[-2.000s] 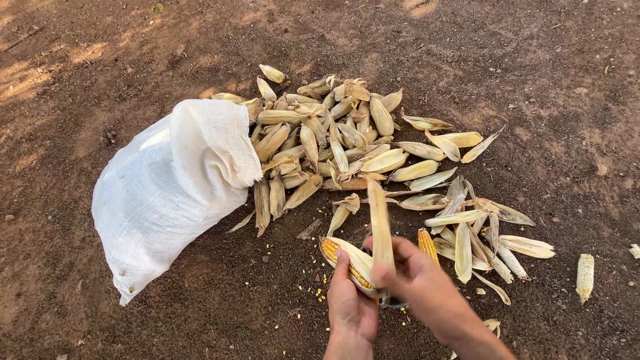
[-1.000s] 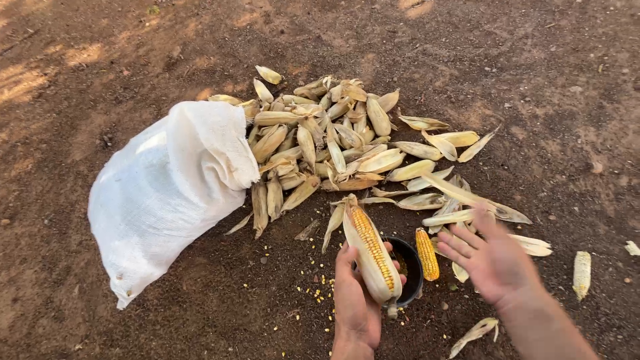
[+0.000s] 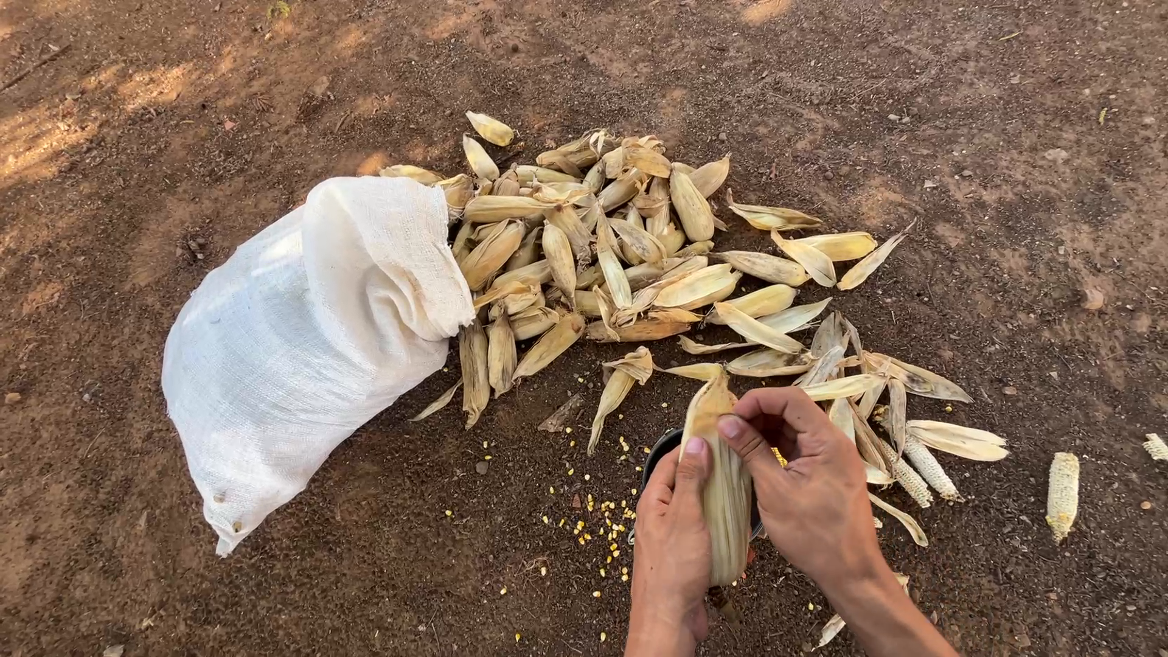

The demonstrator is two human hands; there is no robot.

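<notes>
My left hand (image 3: 671, 538) holds an ear of dried corn (image 3: 727, 511) upright, its pale husk side facing the camera. My right hand (image 3: 808, 479) pinches the husk near the ear's upper end between thumb and fingers. Behind the ear and my left hand is a dark bowl (image 3: 664, 449), mostly hidden. A bit of yellow corn shows behind my right fingers. Beyond my hands lies a large heap of unshelled corn ears (image 3: 584, 246), dry and tan in their husks.
A full white woven sack (image 3: 301, 338) lies left of the heap, its mouth toward the ears. Loose kernels (image 3: 593, 529) are scattered on the dirt left of my hands. Stripped husks (image 3: 922, 379) and bare cobs (image 3: 931, 467) lie at right, with another cob (image 3: 1063, 495) farther out.
The held ear has turned from showing bare yellow kernels to showing husk. My right hand, which was open and away to the right, has come back to the ear and grips its husk.
</notes>
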